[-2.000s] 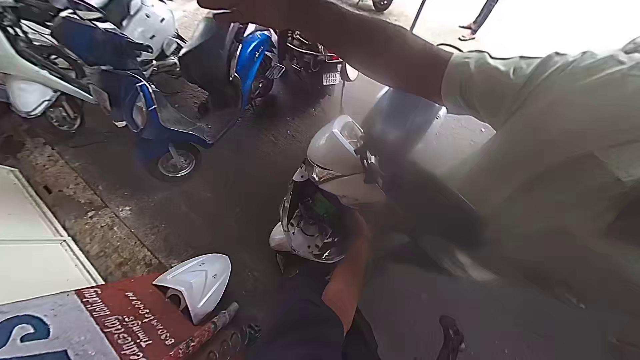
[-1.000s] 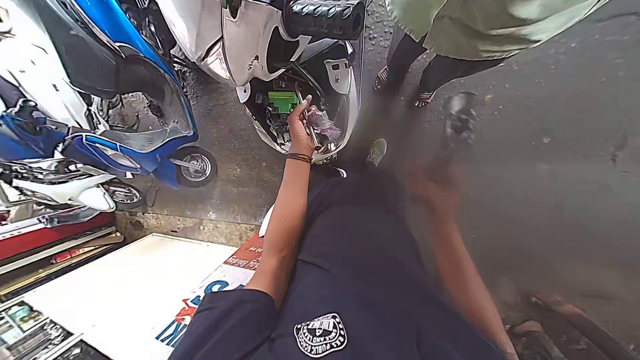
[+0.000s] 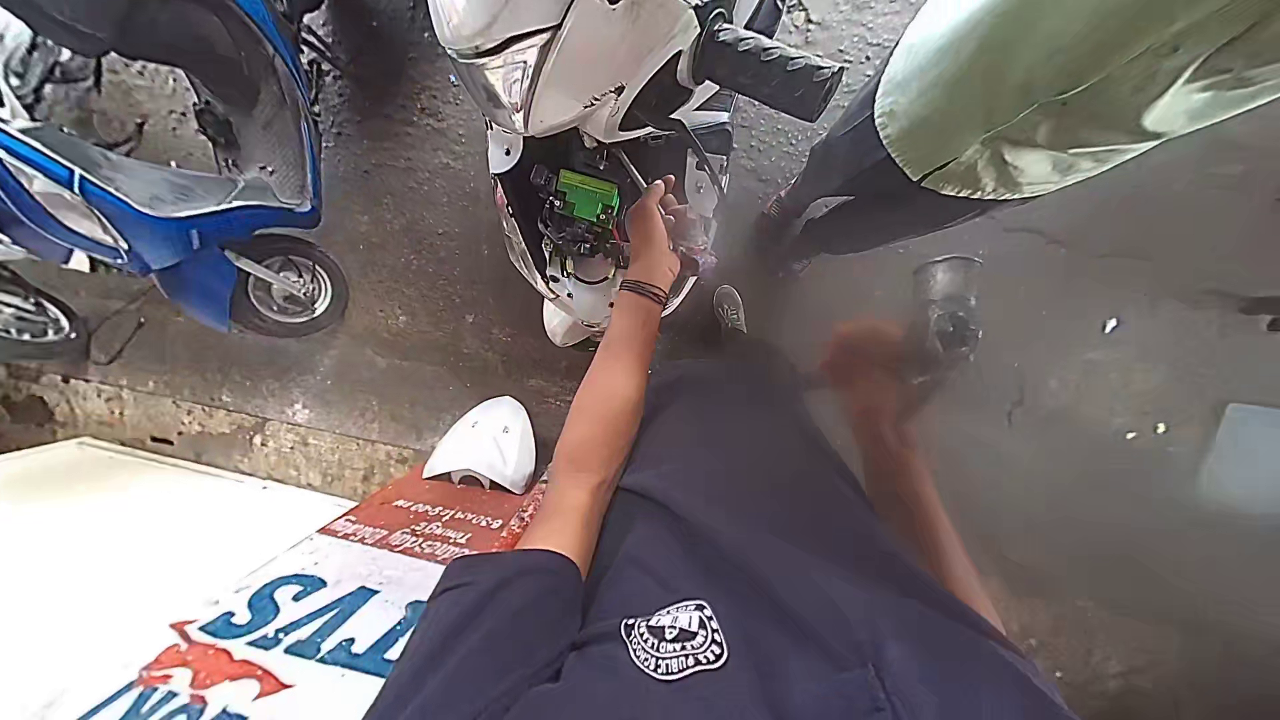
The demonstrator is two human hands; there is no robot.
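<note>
A white scooter point(image 3: 590, 70) stands ahead with its front panel off, so wiring and a bright green part point(image 3: 588, 196) show inside. At the right side of this opening is my left hand point(image 3: 655, 225), its fingers curled around something slim that I cannot name for sure. A black rubber handlebar grip point(image 3: 768, 68) juts out above it. My right hand point(image 3: 875, 365) is blurred at my right side, beside a dark, cup-shaped object point(image 3: 948, 305); whether it holds this object I cannot tell.
A person in a light green garment point(image 3: 1040, 90) stands close at the upper right. A blue scooter point(image 3: 190, 270) is parked at the left. On a painted sign board point(image 3: 400, 510) at lower left rests a white scooter panel point(image 3: 487, 440). A low kerb point(image 3: 250, 440) runs behind the board.
The view has swung down and closer to the white scooter. My left hand stays at its opening. The person in green, whose arm crossed the view at first, now stands at upper right.
</note>
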